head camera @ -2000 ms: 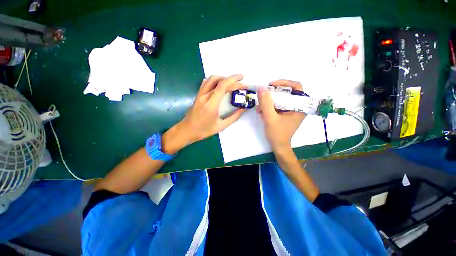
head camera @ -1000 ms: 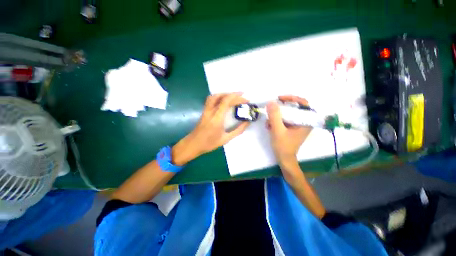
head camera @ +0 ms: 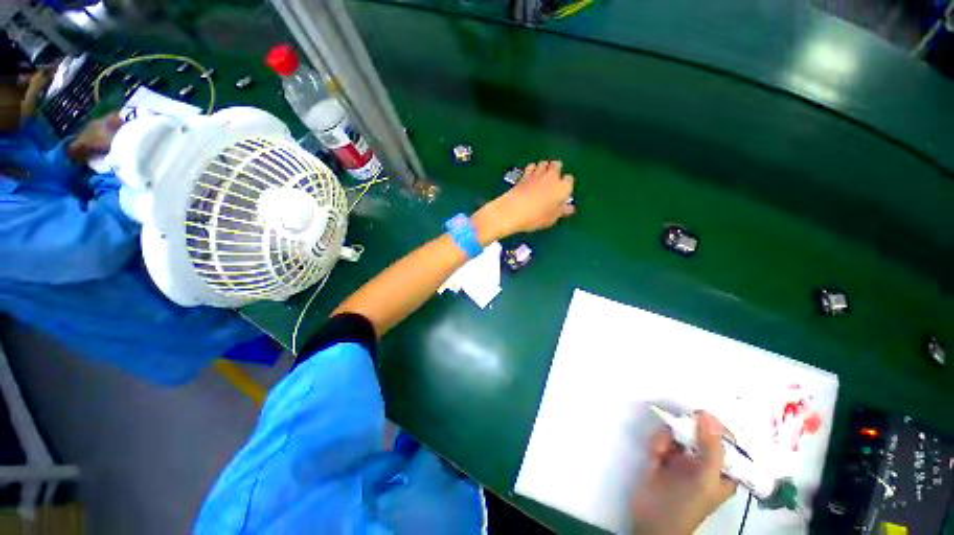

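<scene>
My left hand (head camera: 536,199) is stretched out over the green bench, palm down, its fingers curled. A small dark, pale-faced spot shows at its right edge; I cannot tell whether the hand holds a unit. One small black electronic unit (head camera: 514,176) lies just left of the fingers, another (head camera: 519,256) lies below the hand by the torn white paper (head camera: 478,276). My right hand (head camera: 685,475), slightly blurred, holds the dispensing syringe (head camera: 678,420) like a pen over the white sheet (head camera: 612,381), tip pointing up-left. Its green adapter head (head camera: 780,496) is at the rear.
More black units (head camera: 680,239) (head camera: 833,302) (head camera: 462,154) lie spaced along the bench. A white fan (head camera: 267,214), a metal post (head camera: 361,84) and a red-capped bottle (head camera: 333,125) stand left. The black controller (head camera: 889,470) is lower right. Another person's blue sleeve (head camera: 63,230) is far left.
The view has swung left and further up the bench. My left hand has left the syringe tip and reached up over the bench. The unit it held is no longer at the tip. My right hand keeps the syringe.
</scene>
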